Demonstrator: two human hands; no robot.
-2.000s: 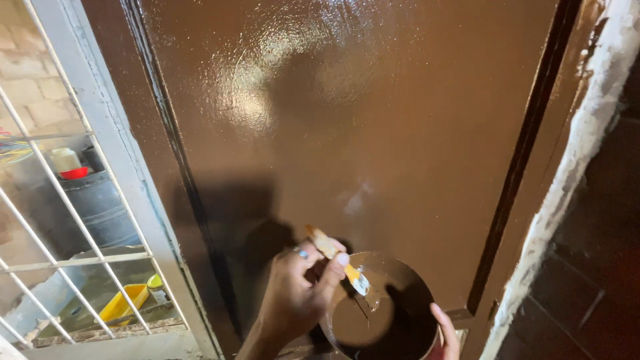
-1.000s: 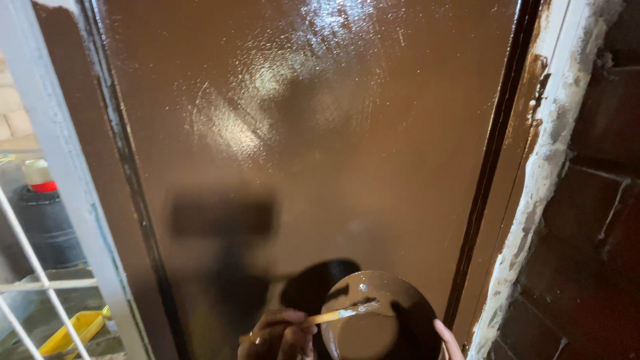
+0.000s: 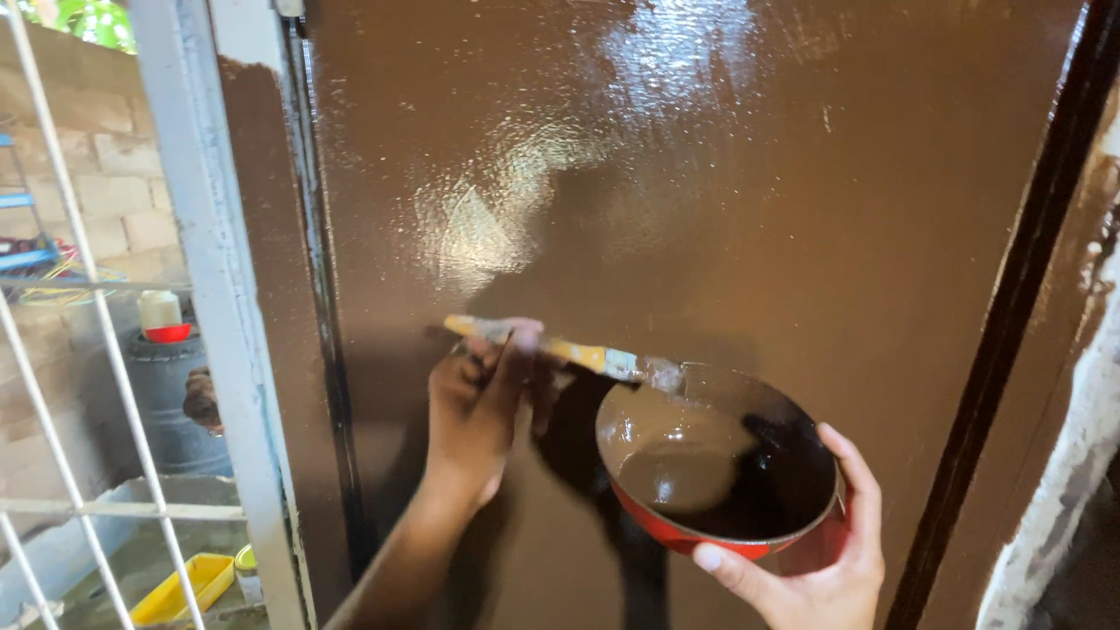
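My left hand [image 3: 481, 402] holds a paintbrush [image 3: 582, 354] by its wooden handle, its bristles at the back rim of a red bowl [image 3: 669, 529]. Brown paint coats the inside of the bowl and lies in its bottom. My right hand [image 3: 831, 560] grips the bowl from the right, the thumb at its front and a finger at the rim. Behind both hands is a brown door panel [image 3: 831, 262] with glossy, wet-looking patches in its upper part.
At left stands a pale door frame [image 3: 210, 262] beside a white metal grille [image 3: 114, 350]. Beyond it are a dark barrel [image 3: 179, 402], a yellow tray [image 3: 188, 586] and a block wall [image 3: 114, 192]. Rough white plaster [image 3: 1050, 507] edges the right side.
The brush has come up from inside the bowl to its back rim, and my left hand has risen with it. More of the bowl's red outside shows. The view has shifted.
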